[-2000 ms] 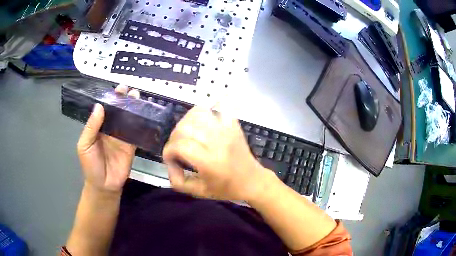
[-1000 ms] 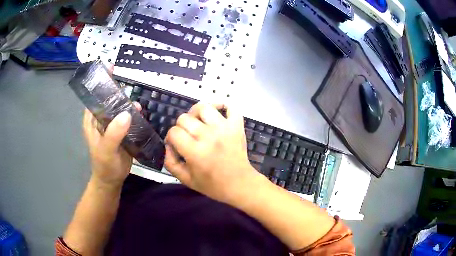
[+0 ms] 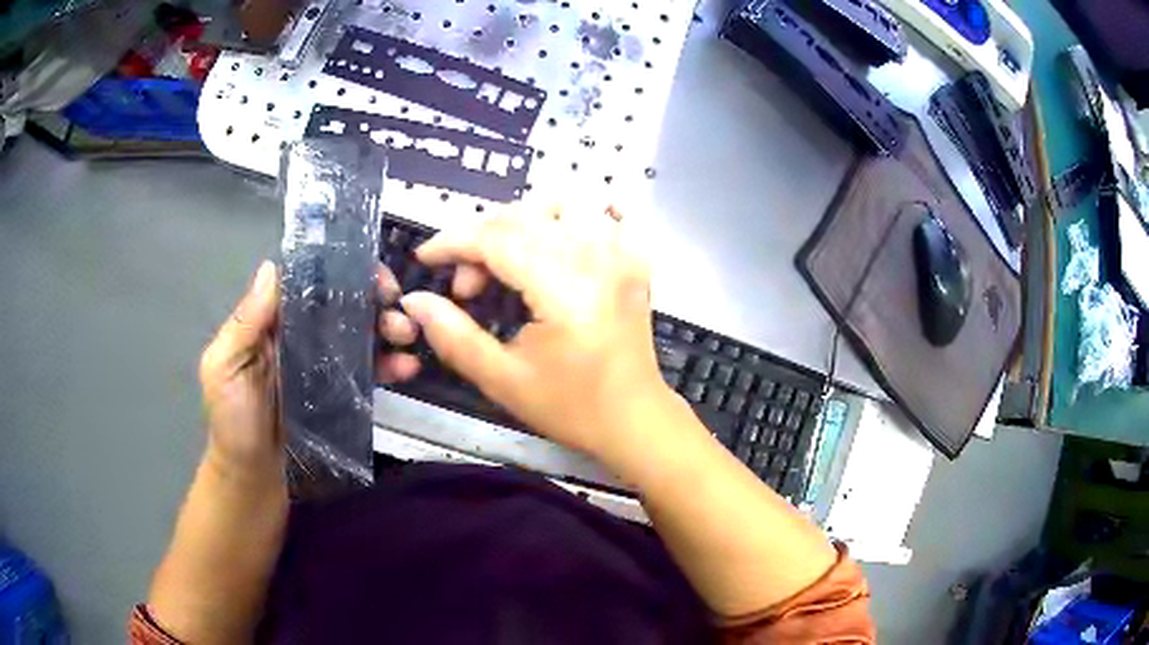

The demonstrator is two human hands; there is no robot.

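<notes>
My left hand holds a wrapped bundle of plates, a long black block in shiny, crinkled clear film. The bundle points lengthwise away from me, left of the keyboard, with my thumb on its left side and fingertips on its right. My right hand is just right of the bundle, over the keyboard, fingers apart and apparently holding nothing. Two flat I/O panel plates lie on the perforated work table: one farther and one nearer, its left end partly behind the bundle.
The keyboard lies at the front edge. A mouse rests on a mouse pad at right. Stacked plates stand beyond the pad, more stacked plates beside it. A pale green-grey handle lies by the keyboard's right end.
The bundle has turned from lying across to pointing lengthwise away from me in my left hand. My right hand has opened its fingers beside it.
</notes>
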